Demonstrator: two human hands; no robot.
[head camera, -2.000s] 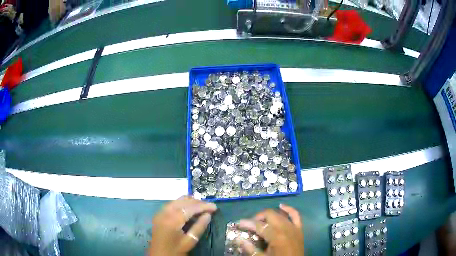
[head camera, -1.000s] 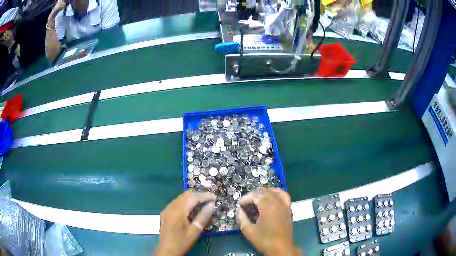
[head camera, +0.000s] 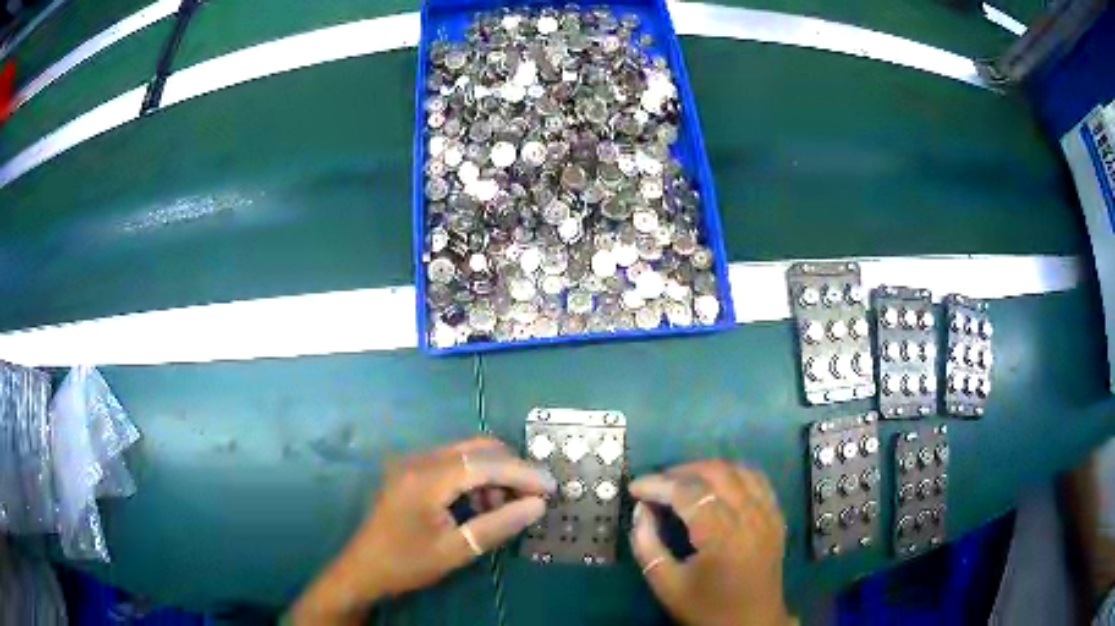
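Observation:
A grey-brown fixture plate (head camera: 572, 523) lies on the green bench between my hands. Its upper two rows hold shiny silver discs; the lower part shows bare small holes. My left hand (head camera: 446, 508) is at the plate's left edge, thumb and index fingertips close together over the left end of the second row. My right hand (head camera: 715, 532) is beside the plate's right edge, thumb and finger curled close together. Whether either hand pinches a disc is hidden. The blue tray (head camera: 575, 339) full of loose silver discs lies just beyond the plate.
Several loaded fixture plates (head camera: 834, 342) lie in two rows at the right. Clear plastic bags (head camera: 88, 434) are at the left edge. White strips (head camera: 208, 324) run along the green surface. A blurred forearm (head camera: 1094, 489) shows at the right edge.
A second ago both hands were in the tray's near end; now they are back at the plate. The view has tilted down, so the tray appears higher and the machine beyond is out of view.

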